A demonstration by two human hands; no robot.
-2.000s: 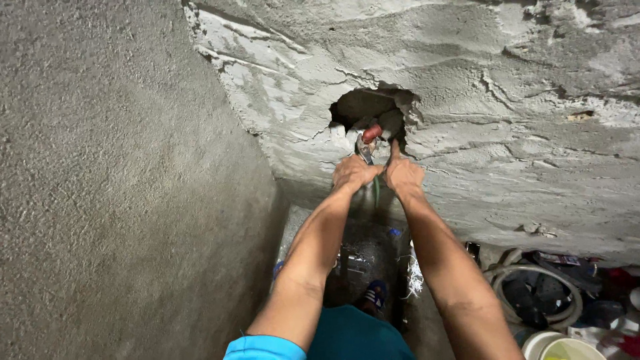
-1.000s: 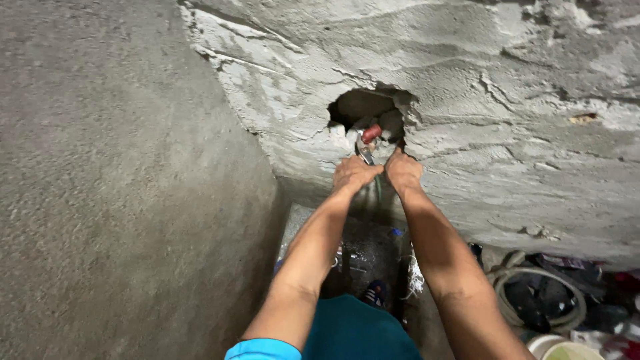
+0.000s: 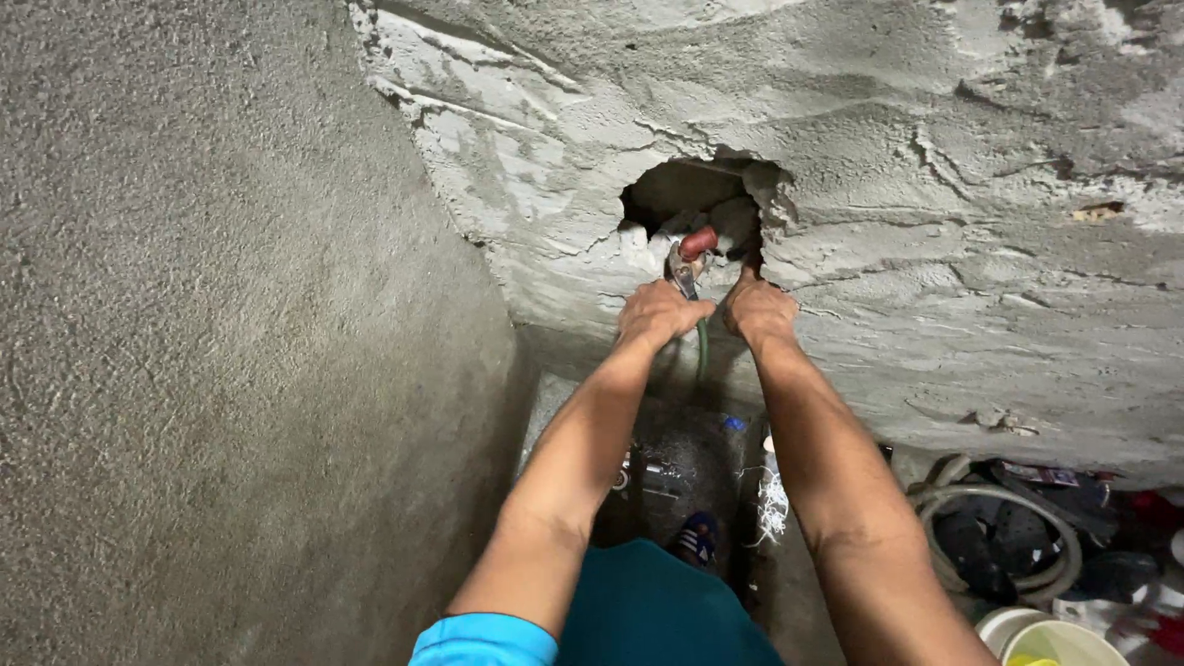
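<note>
A red pipe elbow [image 3: 697, 243] sticks out of a rough hole [image 3: 689, 190] broken in the cement-plastered wall. The metal jaws of a pair of pliers [image 3: 684, 273] are at the fitting just below the elbow. My left hand [image 3: 659, 312] is closed around the pliers' handles. To its right, my right hand [image 3: 760, 305] is at the lower right rim of the hole, its fingers partly hidden; whether it grips anything cannot be seen. A green hose or handle [image 3: 702, 350] shows below my left hand.
A plastered side wall [image 3: 259, 370] stands close on the left. At lower right lie a coiled hose [image 3: 1064, 564], dark bags and a white bucket [image 3: 1064, 643]. White string [image 3: 771, 499] hangs near my right forearm. A foot in a striped sandal [image 3: 697, 536] is below.
</note>
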